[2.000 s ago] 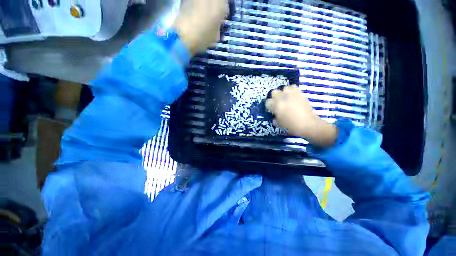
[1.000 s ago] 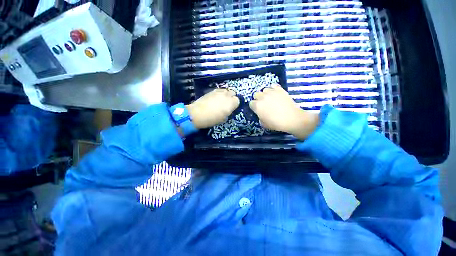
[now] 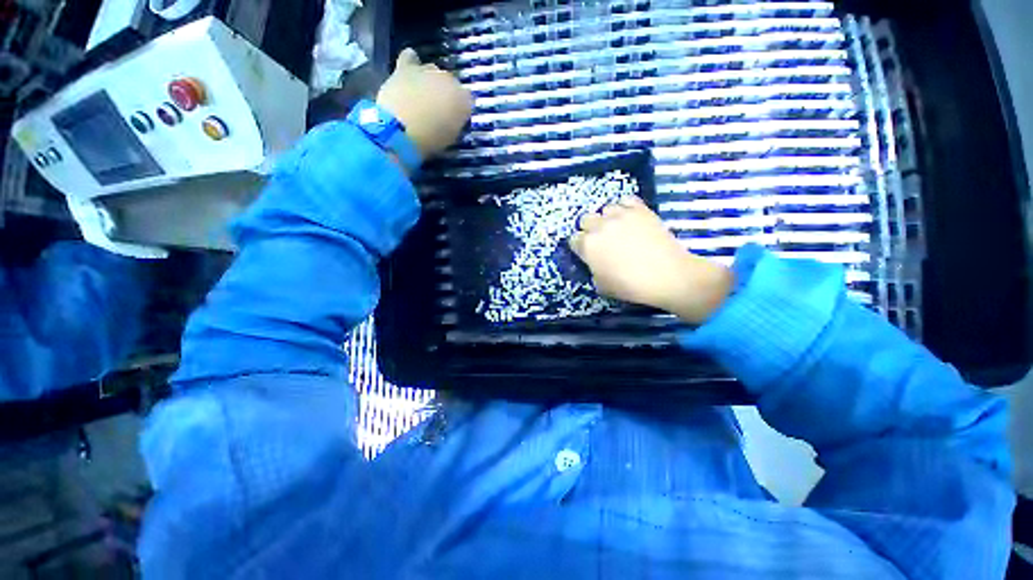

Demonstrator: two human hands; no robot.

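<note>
A small black parts tray (image 3: 476,244) lies on the rows of slim shiny strips (image 3: 748,125) inside a large black tray (image 3: 952,204). Loose small white parts (image 3: 544,249) are heaped in the parts tray. My right hand (image 3: 637,258) is over the right side of the parts tray, fingers bent down at the white parts; whether it pinches one cannot be seen. My left hand (image 3: 428,104) is at the left ends of the strips, above the parts tray, with a blue wristband on the wrist. Its fingertips are partly hidden, and I cannot tell if it holds anything.
A white machine control box (image 3: 232,85) with a screen, red button and other buttons stands at the upper left. A crumpled white wipe (image 3: 338,45) lies beside it. More shiny strips (image 3: 385,408) show lower down, below the large tray's left corner.
My left hand has moved from the parts tray up and left to the strip ends. My right hand stays over the parts tray.
</note>
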